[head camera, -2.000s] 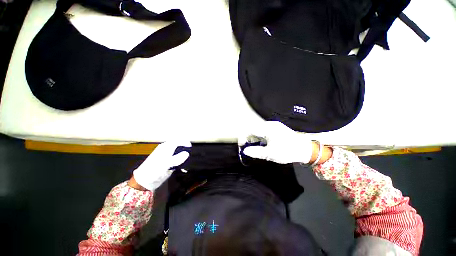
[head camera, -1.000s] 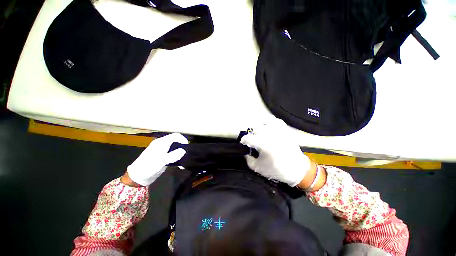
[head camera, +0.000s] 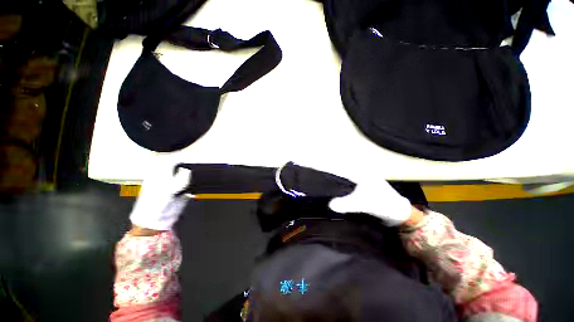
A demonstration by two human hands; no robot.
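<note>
A wide black shoulder strap (head camera: pixel 236 178) is stretched level along the table's front edge, with a silvery ring (head camera: pixel 281 179) around it near the middle. My left hand (head camera: pixel 158 198), in a white glove, grips the strap's left end. My right hand (head camera: pixel 376 201), also gloved, holds the strap right of the ring. A black bag (head camera: pixel 327 231) lies below the strap against my dark apron (head camera: pixel 321 289); its outline merges with the apron and is hard to make out.
The white-covered table (head camera: pixel 296 126) lies ahead. A crescent bag with a looped strap (head camera: pixel 168 113) lies on it at left. A heap of black bags (head camera: pixel 434 94) lies at right, the front one with a white logo. Dark material is at the top left. A yellow floor line (head camera: pixel 466 192) shows beyond the table edge.
My left hand has moved left, drawing the strap out long between my hands. The ring now shows clearly on it. The view has shifted, so the table bags appear further right.
</note>
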